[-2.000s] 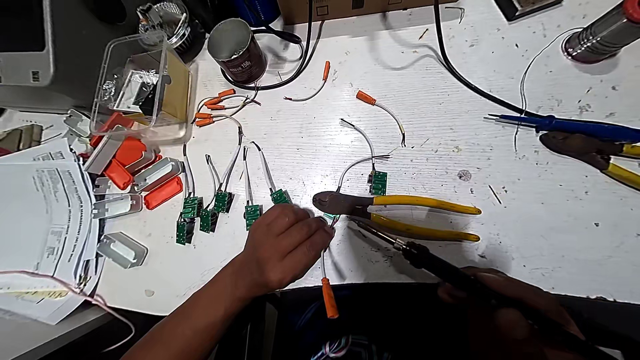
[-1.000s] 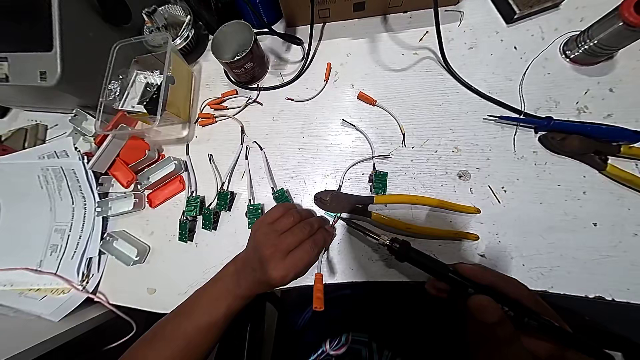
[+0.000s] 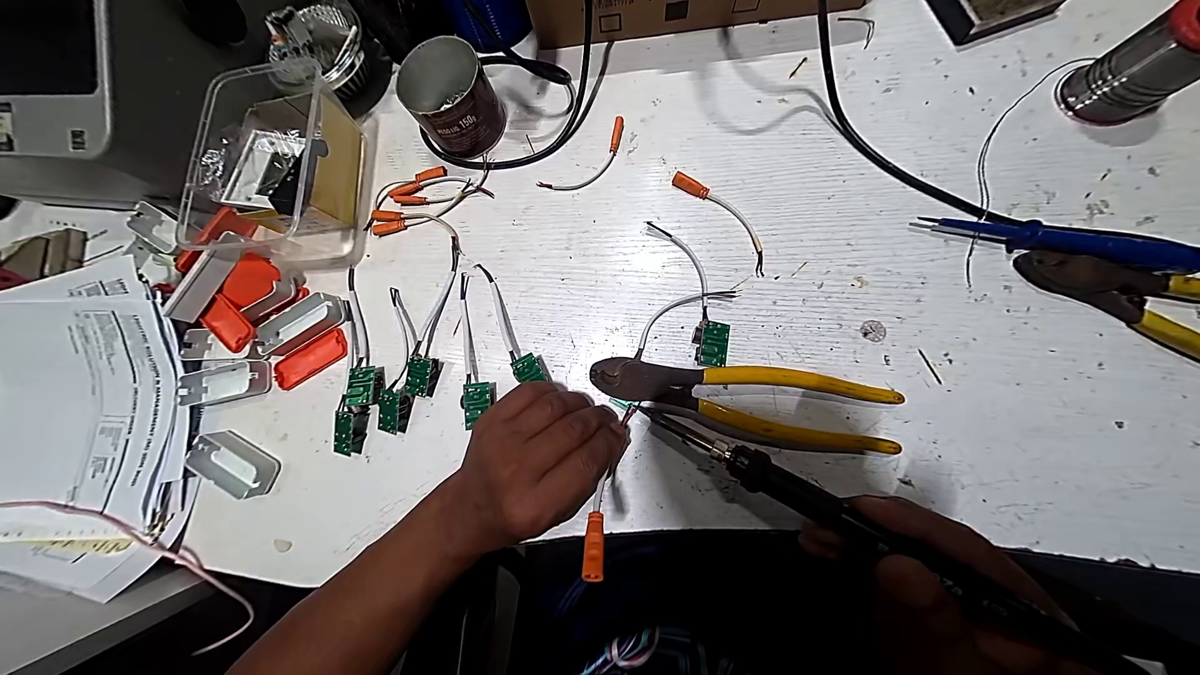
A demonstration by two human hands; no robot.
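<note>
My left hand [image 3: 544,459] pinches a short white cable by its bared wires, and the orange connector [image 3: 593,548] on that cable hangs over the table's front edge. In my right hand [image 3: 947,572] is a black soldering iron [image 3: 787,487]; its tip meets the wires at my left fingertips, beside a mostly hidden green circuit board. Yellow-handled cutting pliers [image 3: 656,380] lie just beyond, their jaws over that spot. Another green circuit board [image 3: 712,344] with a white cable lies behind the pliers. Several more boards [image 3: 478,403] with white wires lie left of my left hand.
Loose cables with orange connectors [image 3: 691,185] lie farther back. At left are red and clear plastic housings [image 3: 312,358], papers [image 3: 84,403] and a clear plastic box [image 3: 272,234]. A tin can [image 3: 450,98] stands behind. Blue-handled tool [image 3: 1097,246], second pliers [image 3: 1078,281] and solder tube [image 3: 1125,70] are at right.
The soldering iron's tip has moved left to the wires at my left fingertips. The hanging orange connector has swung a little left and up since the oldest frame. The pliers have stayed put.
</note>
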